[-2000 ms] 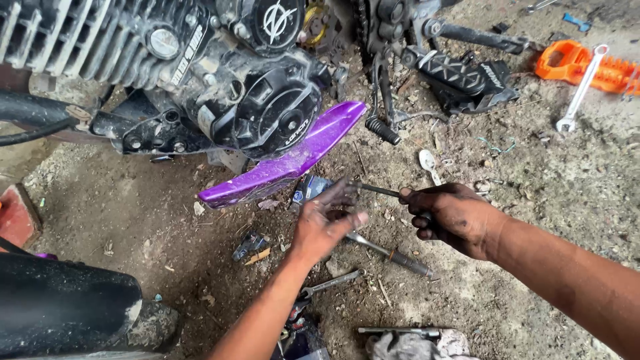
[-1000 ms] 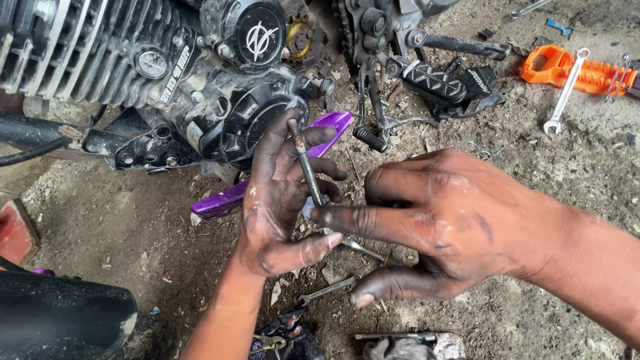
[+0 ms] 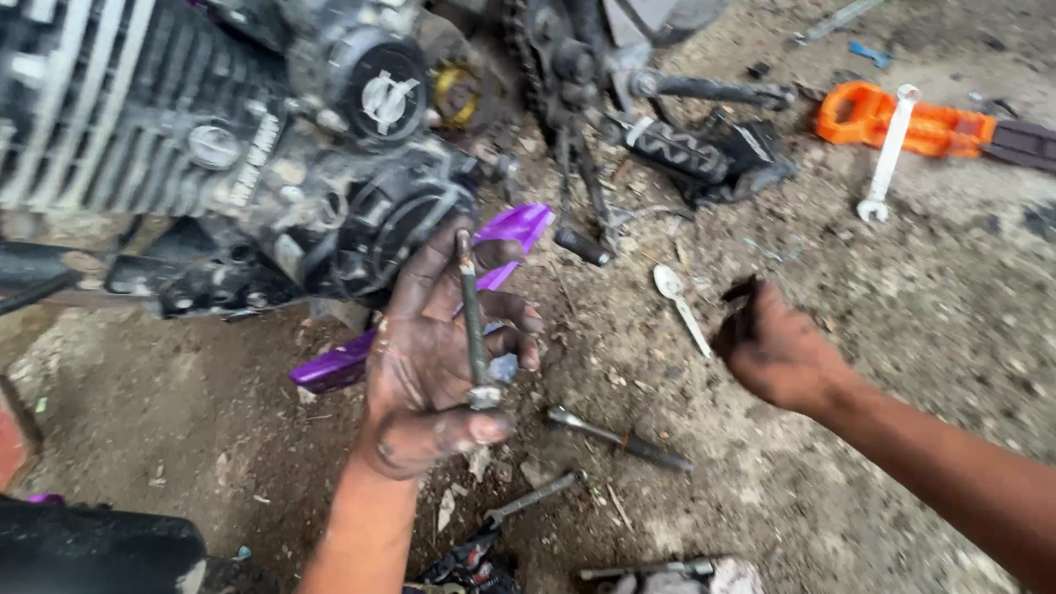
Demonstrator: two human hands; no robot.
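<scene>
A long metal bolt [image 3: 473,326] lies across the palm and fingers of my left hand [image 3: 437,355], its head down by the thumb and its far end at a fingertip. That hand is palm up, in front of the motorcycle engine [image 3: 330,173] and a purple plastic panel [image 3: 334,363]. My right hand [image 3: 771,342] is off to the right above the dirt, its fingers curled and blurred; whether it holds something dark cannot be made out. Beside it on the ground lies a white plastic spoon [image 3: 681,305].
A ratchet handle [image 3: 623,437] and a wrench [image 3: 536,497] lie on the dirt below the hands. To the upper right, a combination wrench [image 3: 889,157] rests against an orange plastic part [image 3: 949,128]. The engine's side stand and footrest [image 3: 676,153] jut out near the top centre.
My right hand has moved away from the left hand and the bolt, off to the right. The left hand still has the bolt, with its fingers more spread.
</scene>
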